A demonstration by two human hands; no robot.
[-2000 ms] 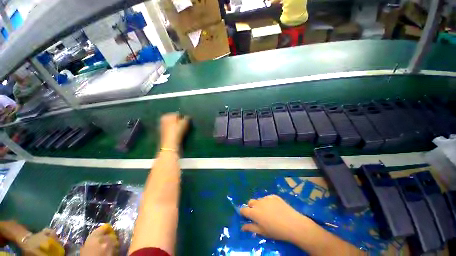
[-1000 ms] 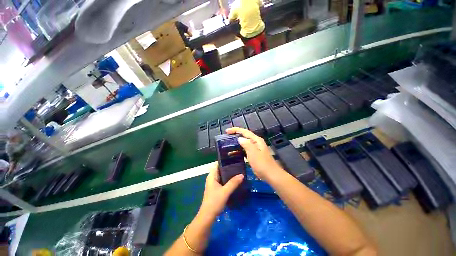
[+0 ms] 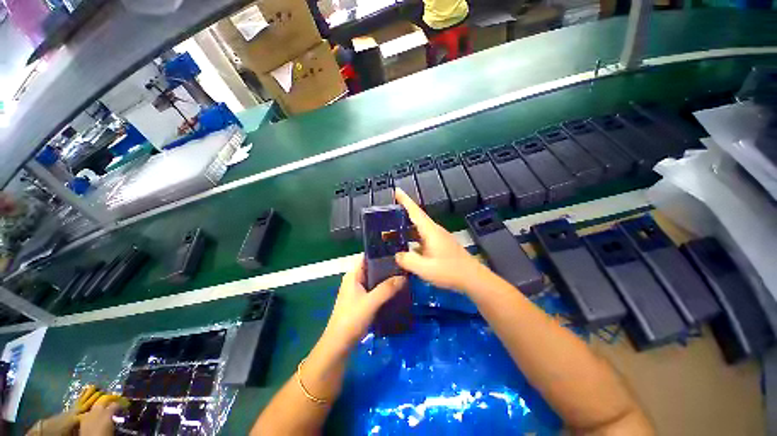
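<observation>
A dark device housing [image 3: 388, 264] is held upright in front of me, its window end up, with a small orange part showing in the window. My left hand [image 3: 362, 302] grips its lower part. My right hand [image 3: 434, 251] is at its upper right side, with the thumb on the face near the window and a finger along the top edge. Blue protective film [image 3: 443, 375] lies heaped below my hands, shiny and crumpled. The bottom of the housing is partly hidden by my left hand.
Many housings [image 3: 524, 174] stand in a row beyond the pale rail [image 3: 204, 295]. Several more lie at right, by a cardboard sheet [image 3: 682, 383]. At left are small black panels [image 3: 170, 381] in clear plastic, one housing [image 3: 250, 336] and a neighbour's hands with yellow finger cots. White liner sheets are far right.
Two seconds ago my hands were apart; both now hold a housing. Since one second ago, my right thumb has moved down to the face below the window. A neighbour's hand has come further over the black panels.
</observation>
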